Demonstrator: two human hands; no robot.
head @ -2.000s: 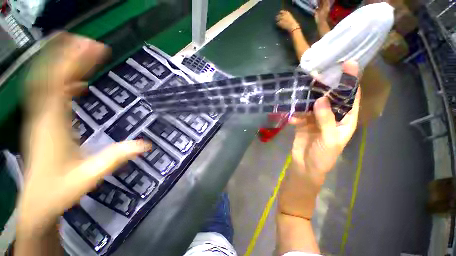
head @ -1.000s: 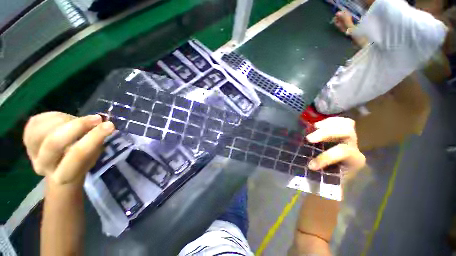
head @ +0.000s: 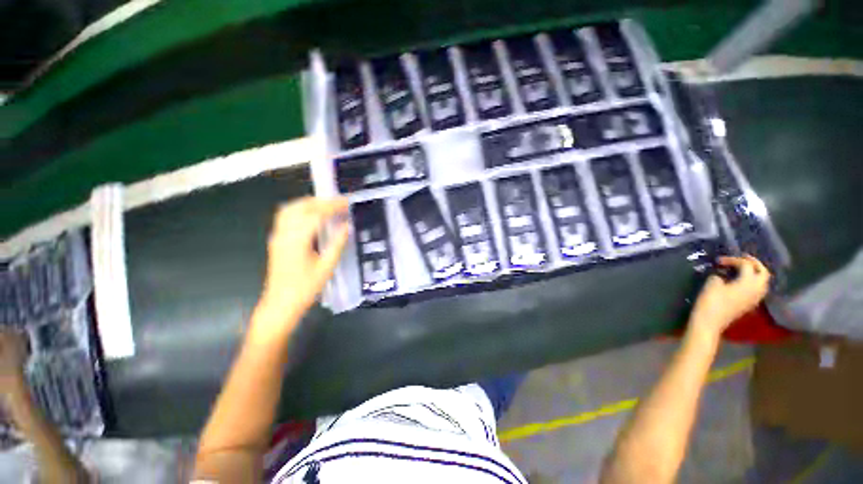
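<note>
A clear blister tray [head: 457, 151] with rows of black phone housings [head: 522, 219] lies on the dark green bench, two rows upright and a middle row sideways. My left hand [head: 305, 248] is at the tray's left edge, thumb and forefinger apart, with nothing visible between them. A shiny black adhesive sheet [head: 733, 180] lies along the tray's right side. My right hand [head: 733, 295] pinches a dark bit at the sheet's near end, which looks like its corner. The fingertips are blurred.
A long white strip [head: 114, 274] lies on the bench at left. Beyond it are trays [head: 52, 331] and another person's hand [head: 13, 359]. A green conveyor [head: 218, 104] runs behind. A carton [head: 814, 388], red stool [head: 757, 327] and yellow floor line are at lower right.
The view has turned, bringing the whole tray to the centre. The black sheet, earlier stretched between both hands, is now down beside the tray. My left hand has let go of it.
</note>
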